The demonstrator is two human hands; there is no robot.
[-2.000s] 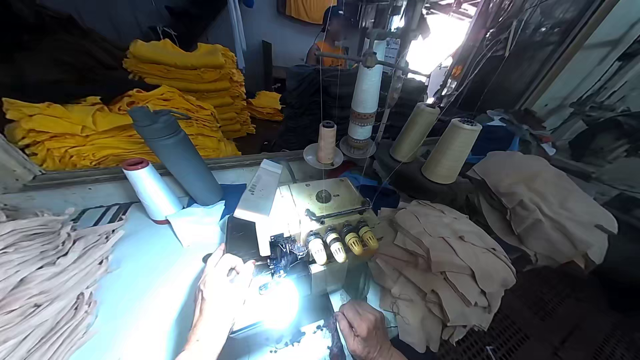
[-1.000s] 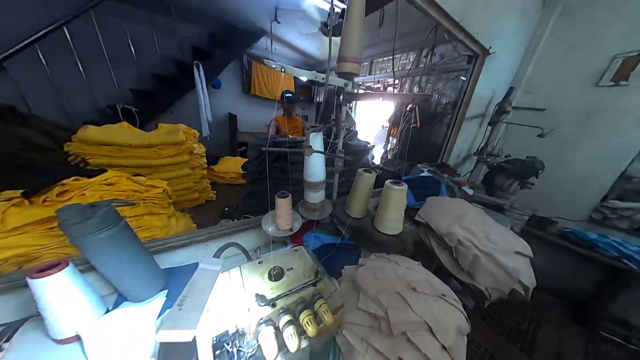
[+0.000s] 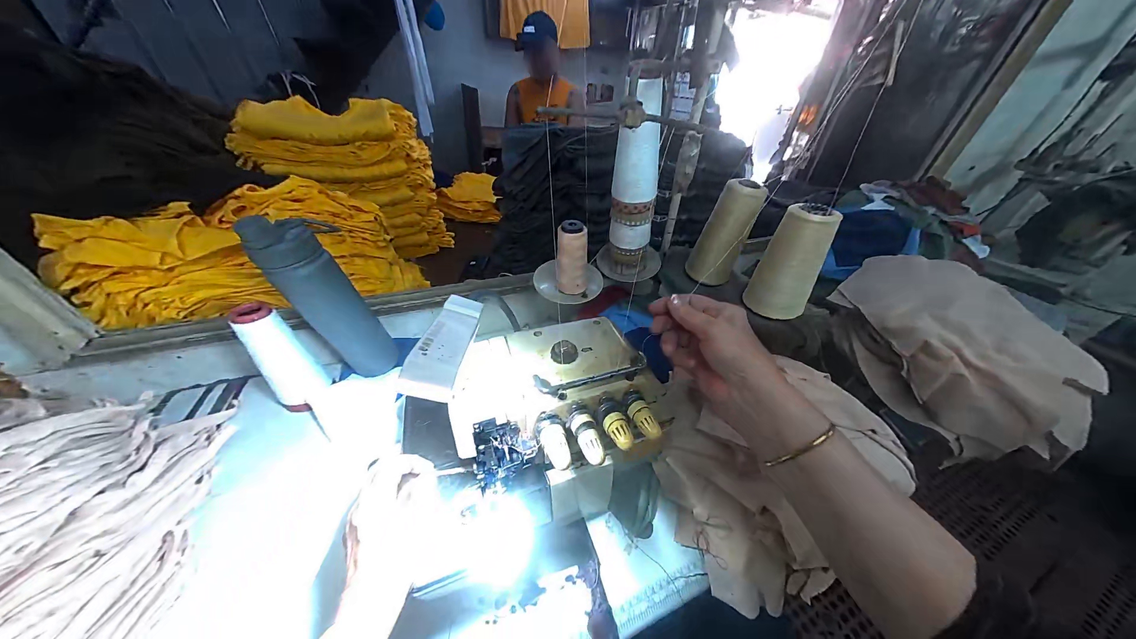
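Note:
An overlock sewing machine (image 3: 577, 355) with a row of tension dials (image 3: 600, 428) stands in the middle, its needle area washed out by a bright lamp. My right hand (image 3: 710, 342), with a bangle on the wrist, is raised behind the machine's right side, thumb and forefinger pinched at a thin thread (image 3: 714, 264). The thread runs up past a beige thread cone (image 3: 728, 231); another beige cone (image 3: 792, 260) stands close by the hand. My left hand (image 3: 395, 524) lies left of the needle area, overexposed, so its fingers cannot be made out.
A grey bottle (image 3: 319, 297) and a white thread cone (image 3: 277, 355) stand at left, near pale fabric strips (image 3: 89, 515). Beige cut pieces (image 3: 754, 470) lie right of the machine. Yellow fabric stacks (image 3: 337, 169) are behind. A person in a cap (image 3: 539, 80) is in the background.
My right hand has risen from low beside the machine, where it was two seconds ago, to the thread by the cones. The view swung up and back between.

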